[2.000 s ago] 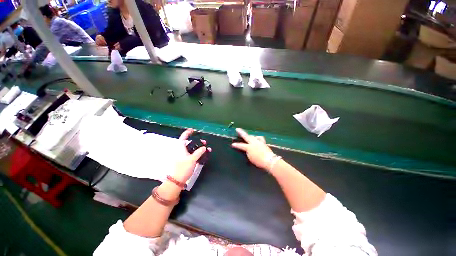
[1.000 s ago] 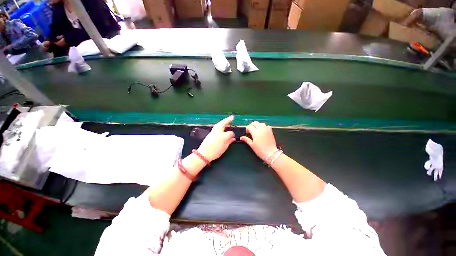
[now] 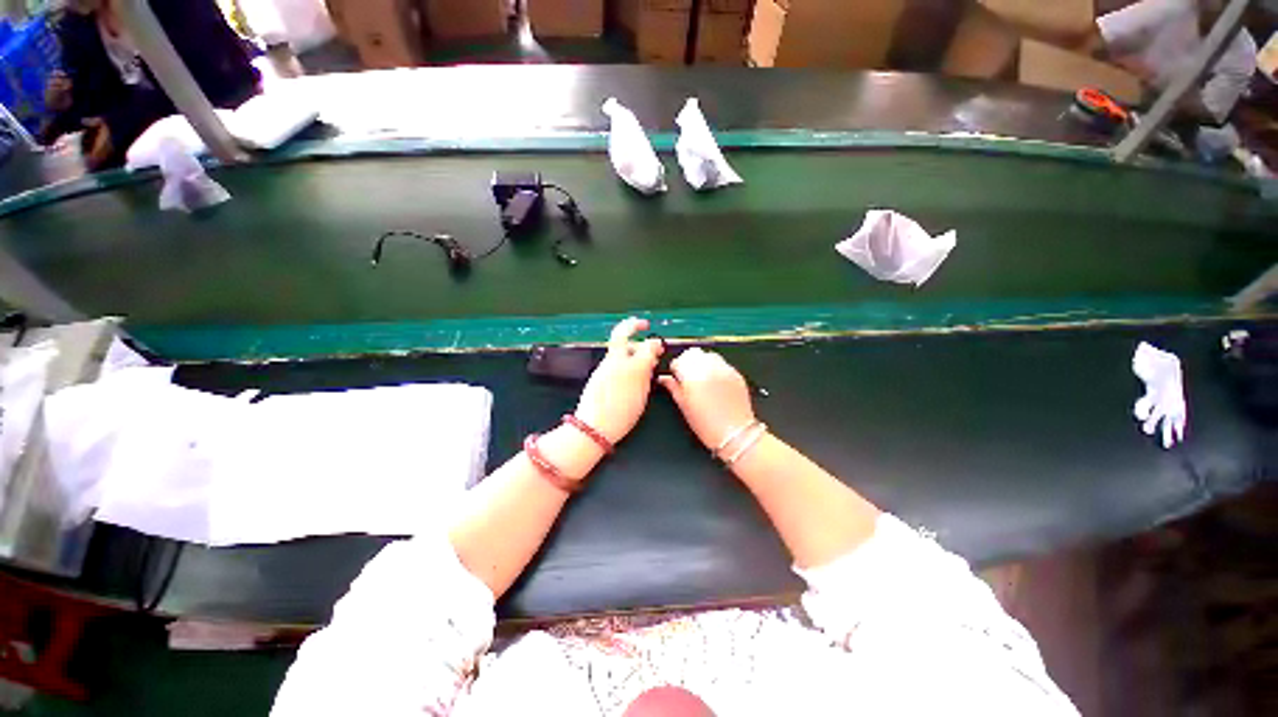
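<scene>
My left hand (image 3: 617, 390) and my right hand (image 3: 712, 398) are close together over the dark worktop near the conveyor edge. Their fingers pinch a thin black cable (image 3: 664, 367), mostly hidden by the fingers. A small tip sticks out at the right of my right hand. A flat black block (image 3: 561, 364) lies on the worktop against the left side of my left hand. Overlapping white bags (image 3: 344, 455) lie fanned on the worktop to the left.
A black corded device (image 3: 521, 210) lies on the green conveyor (image 3: 729, 266), with several white bagged units, one at right (image 3: 897, 248). A white glove (image 3: 1159, 395) lies at the right of the worktop. A person (image 3: 168, 63) is across the belt at far left.
The view has turned right. My left hand has put the black block down on the worktop and moved beside my right hand. Both hands have closed on the cable.
</scene>
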